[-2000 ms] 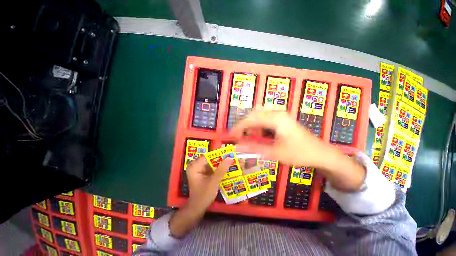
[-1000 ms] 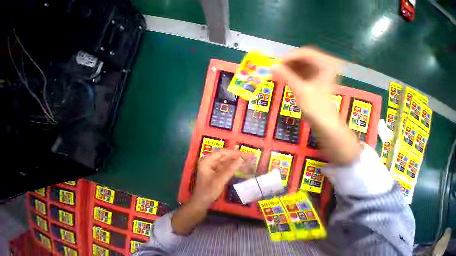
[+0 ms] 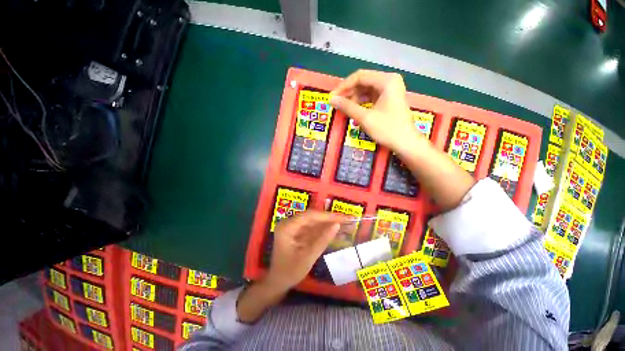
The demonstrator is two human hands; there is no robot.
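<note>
A red-orange tray [image 3: 274, 147] holds keypad phones in two rows. A yellow screen label [image 3: 315, 113] lies over the screen of the top-left phone [image 3: 308, 156]. My right hand [image 3: 380, 110] is above the upper row, thumb and finger pinched at that label's upper right edge. My left hand [image 3: 301, 247] is over the lower row, its fingertips closed on a thin clear edge, seemingly of the label sheet [image 3: 404, 288]. That sheet has two yellow labels and bare white backing pieces [image 3: 358, 260] and overlaps the tray's front edge. The fingers partly hide the lower-left phones.
A stack of yellow label sheets [image 3: 572, 188] lies right of the tray, with a small white slip [image 3: 543, 177] between. Black equipment with wires [image 3: 89, 123] stands at left. Filled trays [image 3: 120, 298] are at lower left. A metal post [image 3: 298, 20] and rail are behind; a red phone [image 3: 599, 15] is far right.
My right hand has moved left and down with its yellow label, which now covers the top-left phone's previously bare screen. My left hand stays over the lower row.
</note>
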